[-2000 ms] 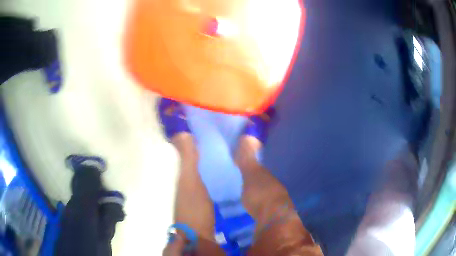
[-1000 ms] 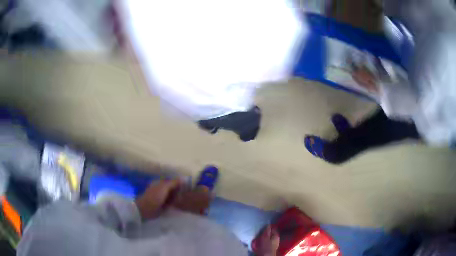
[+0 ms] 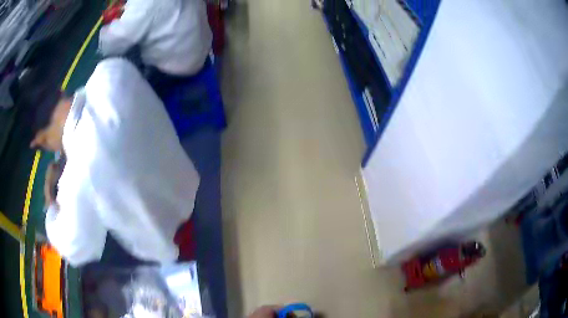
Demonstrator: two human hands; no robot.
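A small part of a hand, which looks like my left hand (image 3: pixel 265 312), shows at the bottom edge. It is blurred and mostly cut off, so its fingers and anything in it cannot be made out. A light-blue loop (image 3: pixel 295 308) lies directly beside it, at the wrist or against the hand. My right hand is out of the picture.
The aisle floor (image 3: pixel 289 143) runs up the middle. Two people in white smocks (image 3: pixel 121 168) sit along the green bench at left. An orange-framed piece (image 3: pixel 51 281) and clear, silvery packaging (image 3: pixel 146 292) lie lower left. A white panel (image 3: pixel 461 124), blue rack (image 3: pixel 398 109) and red object (image 3: pixel 436 267) are at right.
The view has swung from the floor, feet and legs to the aisle and bench. The shiny red thing near a hand one second ago has left that place in view.
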